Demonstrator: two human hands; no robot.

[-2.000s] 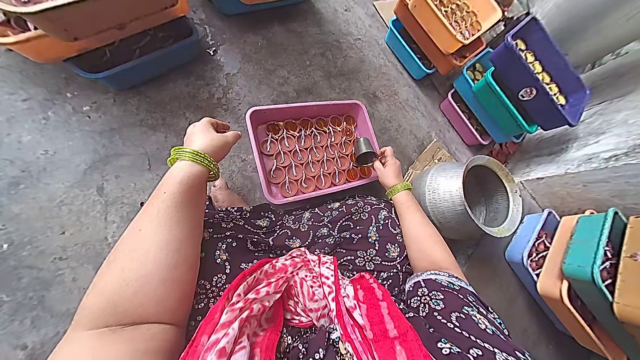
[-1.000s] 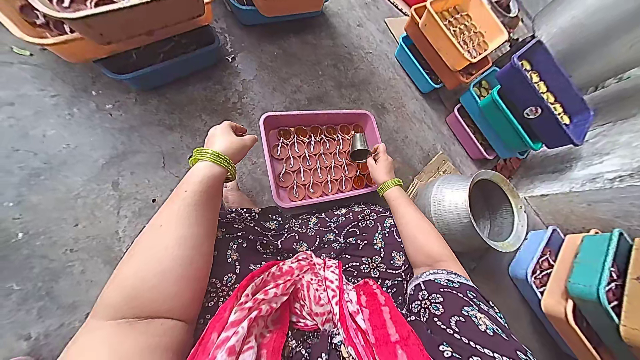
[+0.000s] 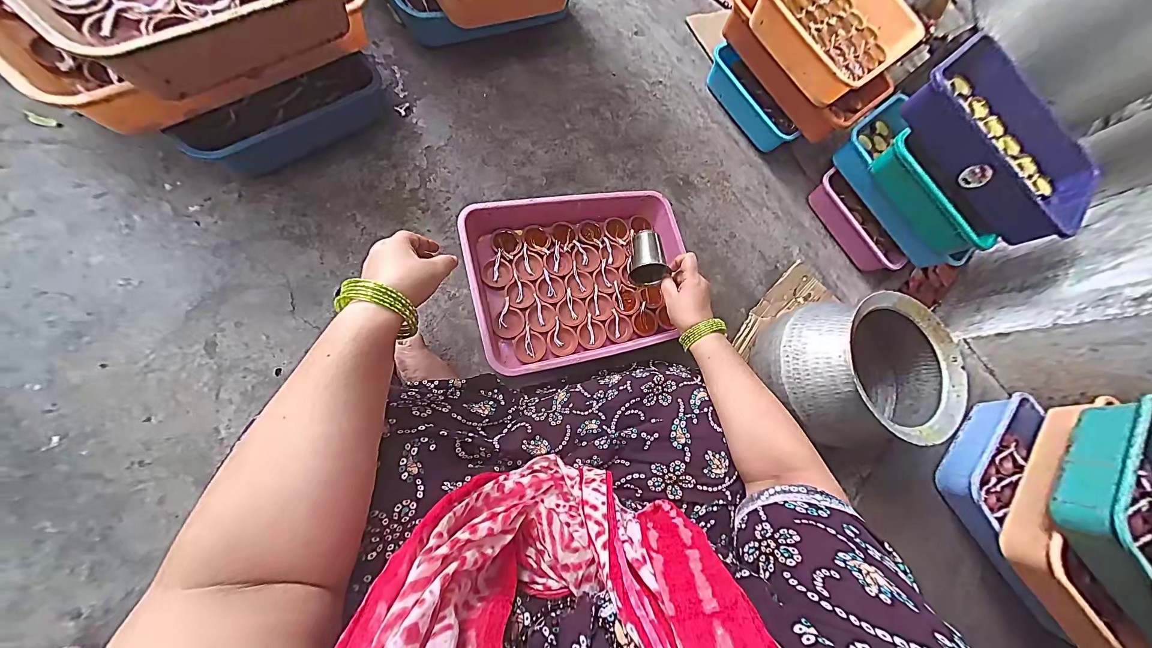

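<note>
A pink plastic tub (image 3: 576,362) lies on the floor in front of my lap. Rows of small round clay cups (image 3: 549,288) with white wicks fill it; some at the top and right hold orange-brown liquid. My right hand (image 3: 687,292) grips a small steel cup (image 3: 648,259) over the tub's right side, tilted with its mouth low. Left of the tub, my left hand (image 3: 409,265) is in the air with its fingers curled; whether something thin is between them cannot be told.
A large metal pot (image 3: 810,373) leans on its side to the right, by a piece of cardboard (image 3: 783,301). Stacked tubs stand at the upper left (image 3: 279,135), upper right (image 3: 936,193) and lower right (image 3: 1035,522). Concrete floor (image 3: 198,270) lies between them.
The steel cup has moved up along the tub's right side since the earliest frame, in my right hand. My left hand stays left of the tub. The view has shifted slightly.
</note>
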